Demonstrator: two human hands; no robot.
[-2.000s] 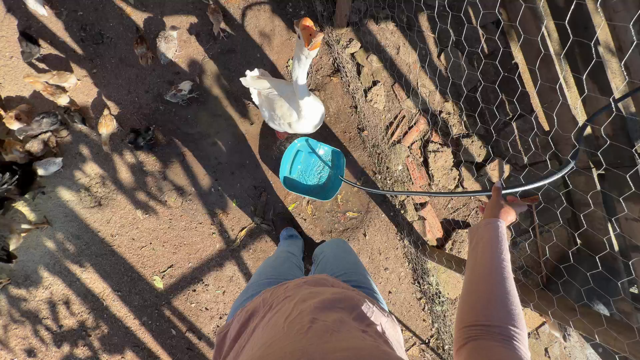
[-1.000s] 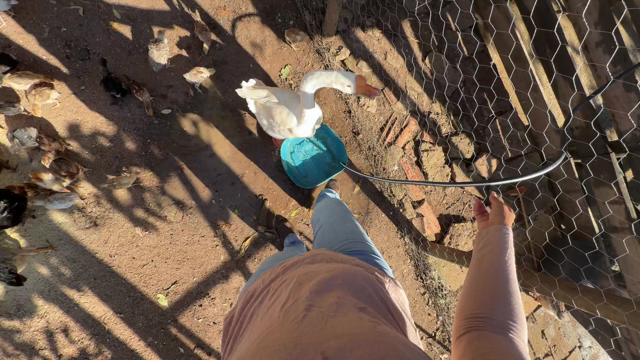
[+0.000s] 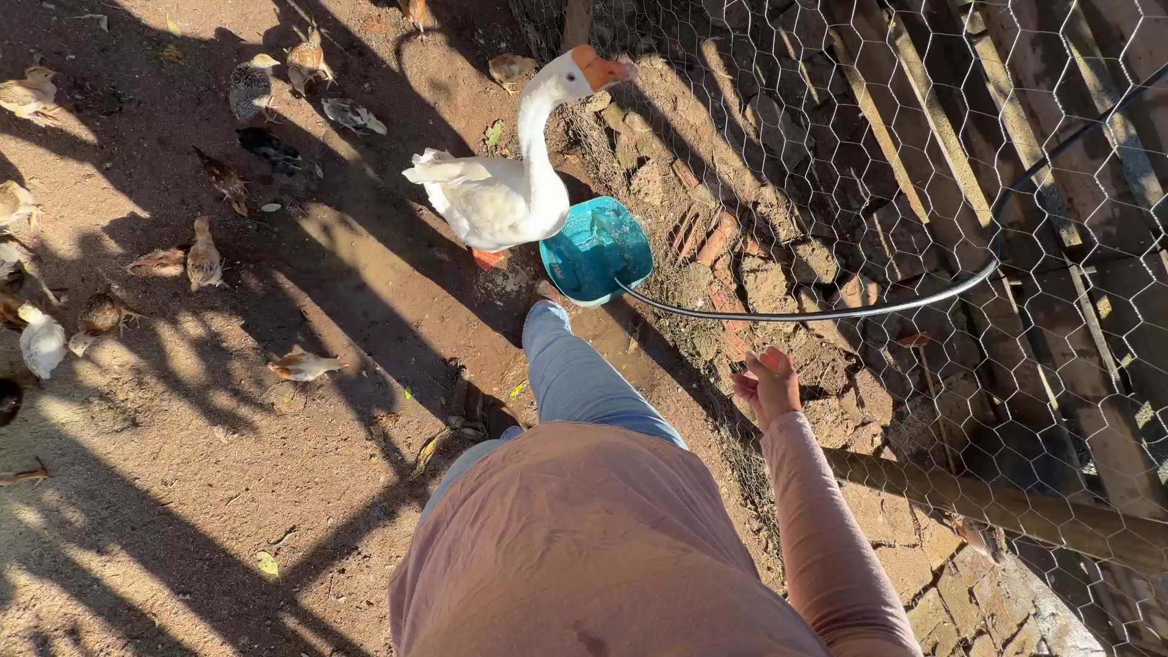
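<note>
My right hand (image 3: 767, 388) is in the air below the black hose (image 3: 821, 316), apart from it, fingers partly curled with nothing seen in them. The hose passes by the wire mesh fence and its end lies in a teal plastic basin (image 3: 598, 252) holding water. A white goose (image 3: 497, 196) with an orange bill stands at the basin's left side, neck raised and head turned right. One of my feet is just below the basin. My left hand is out of view.
Several young chickens (image 3: 251, 88) are spread over the dirt ground at the left. Hexagonal wire mesh (image 3: 912, 210) runs along the right, with wooden slats behind it and a wooden rail (image 3: 1004, 506) low down. Broken bricks (image 3: 721, 239) and stones line the fence's foot.
My right hand has let go of the hose and moved down from it. The goose has turned its head to the right. A foot has come close to the basin.
</note>
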